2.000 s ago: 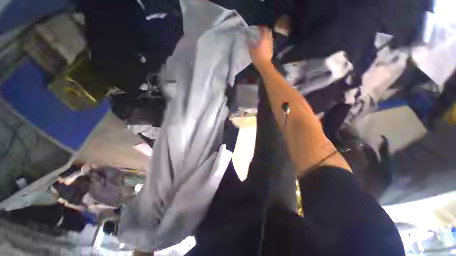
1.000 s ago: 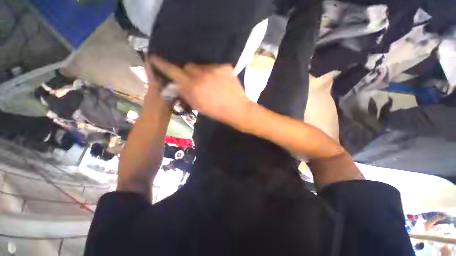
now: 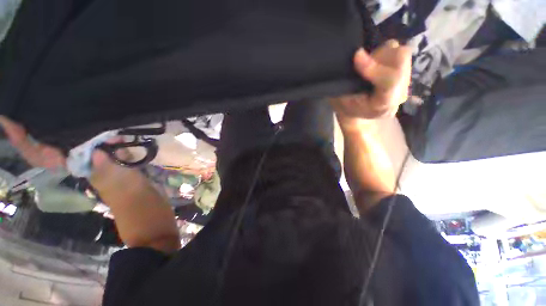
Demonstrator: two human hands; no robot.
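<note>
A wide black cloth piece (image 3: 197, 54) is stretched between my two hands across the top of the view. My right hand (image 3: 380, 80) grips its right lower corner, thumb on top. My left hand (image 3: 66, 155) is at its lower left edge, with the fingers partly behind or beside the cloth. Dark scissors (image 3: 135, 149) with looped handles hang at my left hand, and a small white scrap (image 3: 87, 154) is bunched there too. The scissor blades cannot be made out.
Grey and white scraps (image 3: 452, 33) lie tangled with black ones at the upper right. A large dark grey cloth (image 3: 485, 119) lies at the right, above a bright cream sheet (image 3: 467, 179). Blurred floor clutter, including a dull green piece (image 3: 206, 192), shows below the black cloth.
The grey cloth held earlier is out of my hands. My hands, close together one second ago, have moved apart with the black cloth spread between them. The scissor handles now show.
</note>
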